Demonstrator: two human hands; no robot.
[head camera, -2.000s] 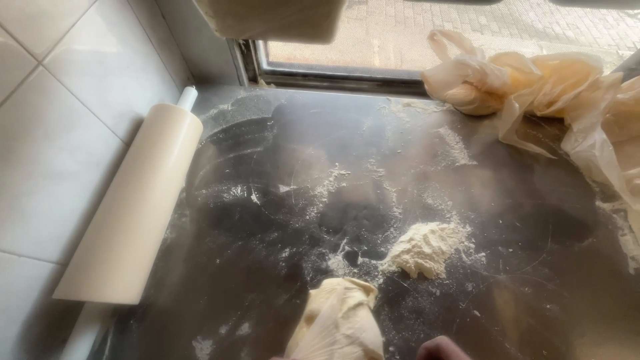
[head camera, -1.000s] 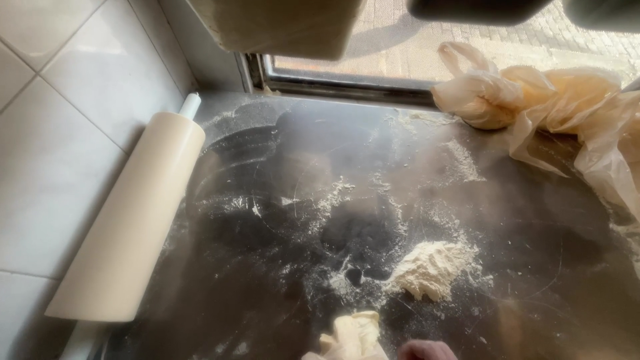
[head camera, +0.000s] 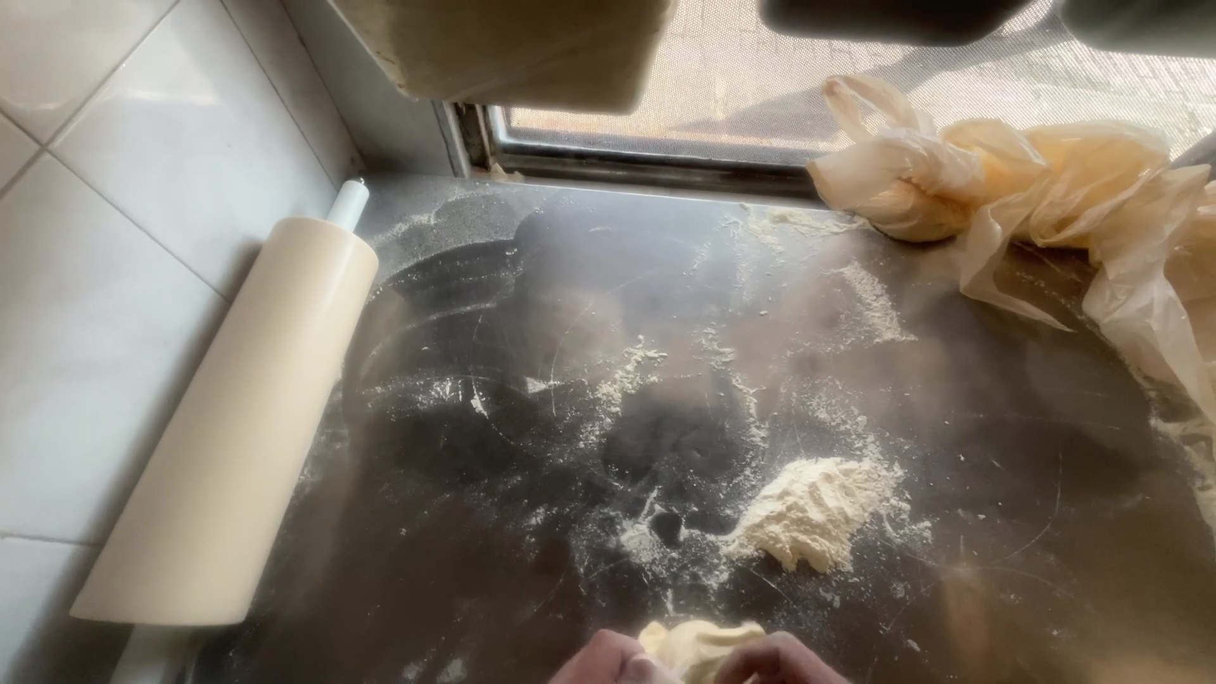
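At the bottom edge, a lump of pale dough (head camera: 703, 646) lies between my two hands. My left hand (head camera: 608, 657) holds its left side, with fingers curled and the thumb showing. My right hand (head camera: 777, 657) grips the right side with bent fingers. Both palms and the lower part of the dough are cut off by the frame. Just beyond the hands, a small heap of flour (head camera: 817, 513) sits on the dark work surface (head camera: 456, 570), with loose flour scattered around it.
A large rolling pin (head camera: 233, 418) lies along the tiled wall (head camera: 104, 332) at left. Crumpled translucent plastic bags (head camera: 1026, 190) rest at the back right, by the window frame (head camera: 665, 166). A pale container (head camera: 532, 47) overhangs the back edge, and dark objects hang into view at the top.
The dough showed as a longer piece two seconds ago; now less of it is in view. My left hand has come into clearer view, and my right hand has closed in on the dough.
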